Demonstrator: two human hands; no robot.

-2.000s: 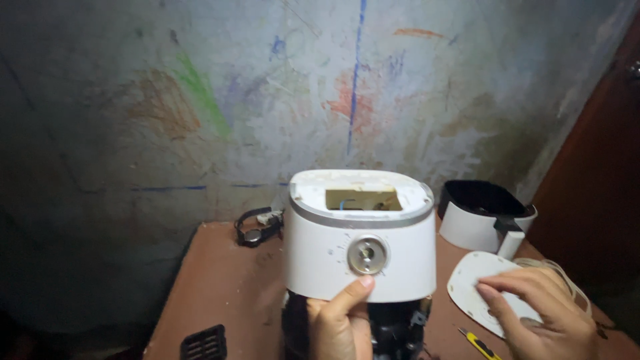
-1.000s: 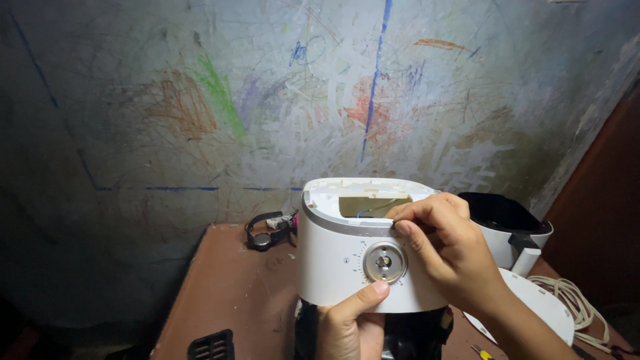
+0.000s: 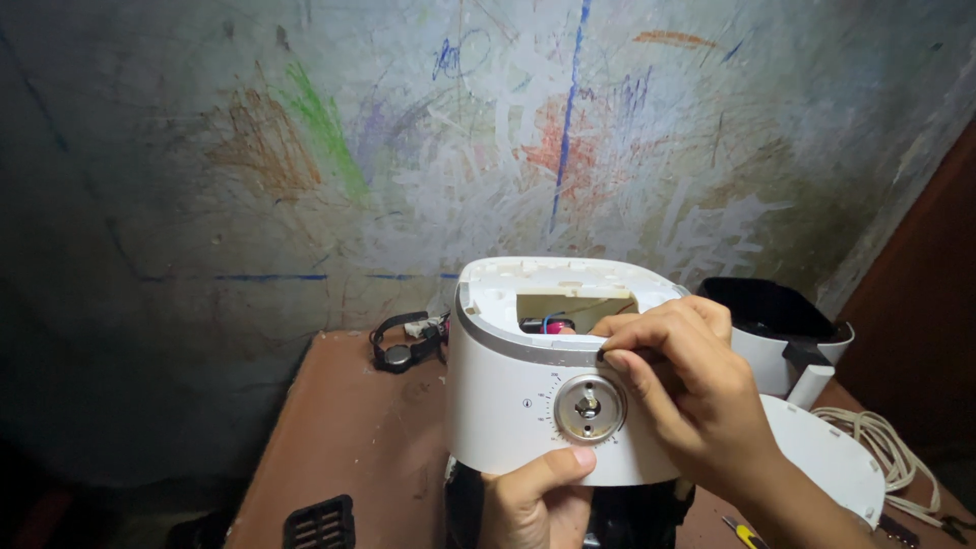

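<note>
A white air fryer housing [image 3: 496,404] with a grey band stands upright in front of me, its top uncovered around a rectangular opening. A round metal dial seat [image 3: 589,409] sits on its front, with temperature marks around it. My left hand [image 3: 537,492] grips the housing's lower front edge, thumb on the white face below the dial seat. My right hand [image 3: 686,374] is at the front rim of the top, thumb and forefinger pinched together on a small dark piece too hidden to name. Blue wire and a pink part show inside the opening.
Behind at the right stands the air fryer basket [image 3: 762,351] with its handle. Near it lie a white oval cover [image 3: 823,457], a coiled cord [image 3: 884,450] and a yellow tool [image 3: 743,534]. A wristwatch [image 3: 398,355] and a black grille [image 3: 320,524] lie left on the brown table.
My right hand has moved from over the white cover at the right to the housing's top front rim. My left hand still holds the lower front.
</note>
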